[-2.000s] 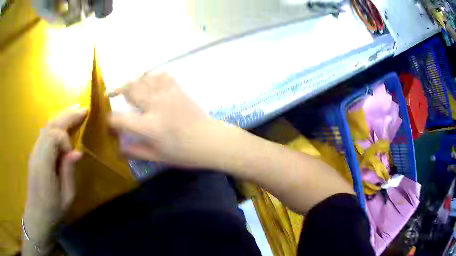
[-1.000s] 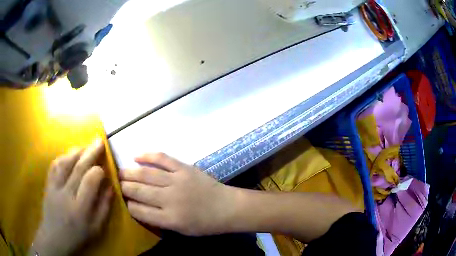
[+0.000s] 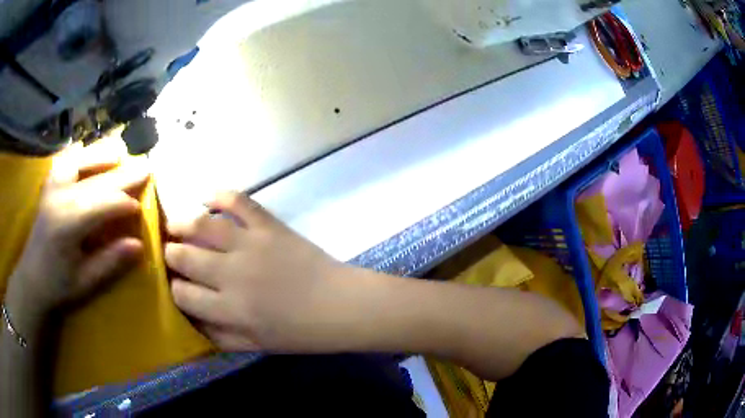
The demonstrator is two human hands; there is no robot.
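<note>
A mustard-yellow cloth panel (image 3: pixel 122 335) lies on the table at the left and reaches its front edge. My left hand (image 3: pixel 78 237) rests on the cloth, fingertips near its edge close to the machine's needle area. My right hand (image 3: pixel 237 273) is at the cloth's right edge, fingers bent against the raised fold. The sewing machine head (image 3: pixel 73 65) is at the upper left. The needle and presser foot are hidden by glare and my left fingers.
Machine bed (image 3: pixel 327 98) behind the hands. Measuring tape strip (image 3: pixel 482 204) along the front edge. Metal tool (image 3: pixel 547 44) and orange-red coil (image 3: pixel 614 45) at the far right. Blue crate (image 3: pixel 578 245) with pink bundle (image 3: pixel 625 196); yellow pieces (image 3: pixel 498 265) below the edge; red container (image 3: pixel 684 171) behind.
My left hand has moved up toward the machine head. The right hand has shifted slightly left and up. The cloth edge now stands raised between the hands, and its lower end has moved left.
</note>
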